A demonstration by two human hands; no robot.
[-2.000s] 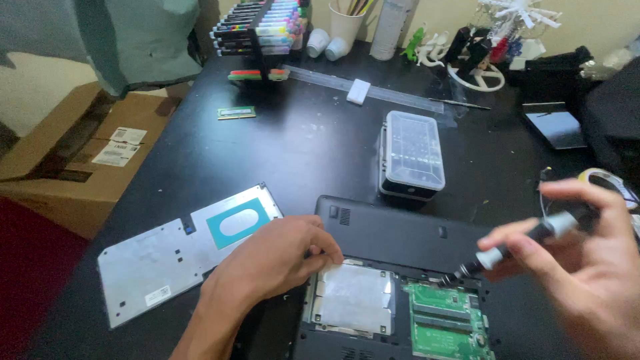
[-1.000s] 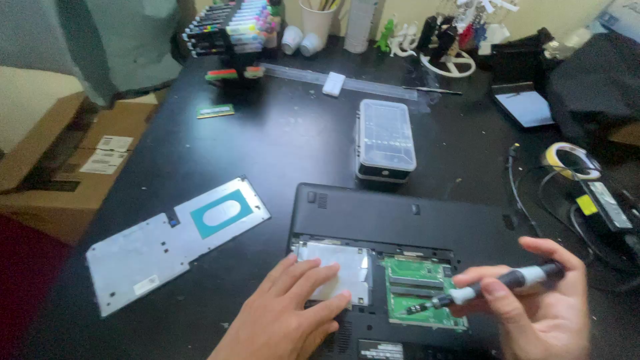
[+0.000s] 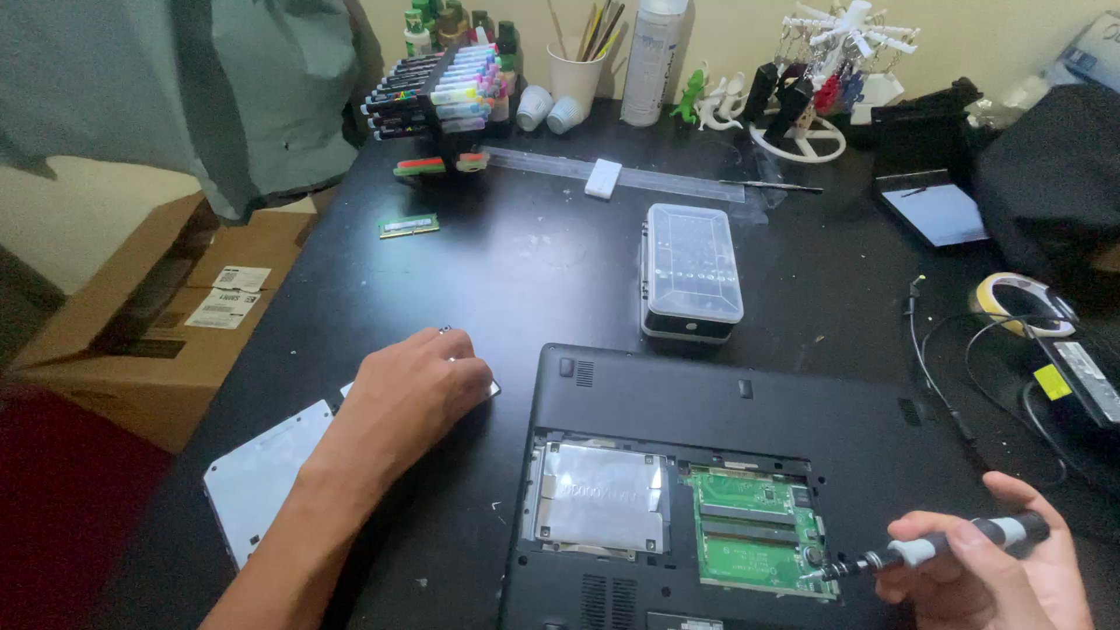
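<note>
An upturned laptop (image 3: 647,385) lies at the lower right, its bay uncovered. In the bay sit a silver metal drive caddy (image 3: 604,499) and a green circuit board (image 3: 744,560) with memory slots. My right hand (image 3: 989,560) holds a precision screwdriver (image 3: 927,547), its tip over the board's lower right corner. My left hand (image 3: 429,376) rests over the far end of the metal cover plate (image 3: 271,472), left of the laptop, and hides much of it; whether the fingers grip it cannot be told. A memory module (image 3: 409,226) lies farther back.
A clear-lidded case (image 3: 694,267) stands behind the laptop. Cables (image 3: 932,367), a tape roll (image 3: 1024,304) and a power adapter (image 3: 1085,381) lie at right. Along the back are a marker rack (image 3: 446,105), a spray can (image 3: 652,66) and a keychain stand (image 3: 798,144). A cardboard box (image 3: 175,324) is at left.
My left hand has moved off the drive caddy, leftward to the metal cover plate. My right hand still holds the screwdriver near the board.
</note>
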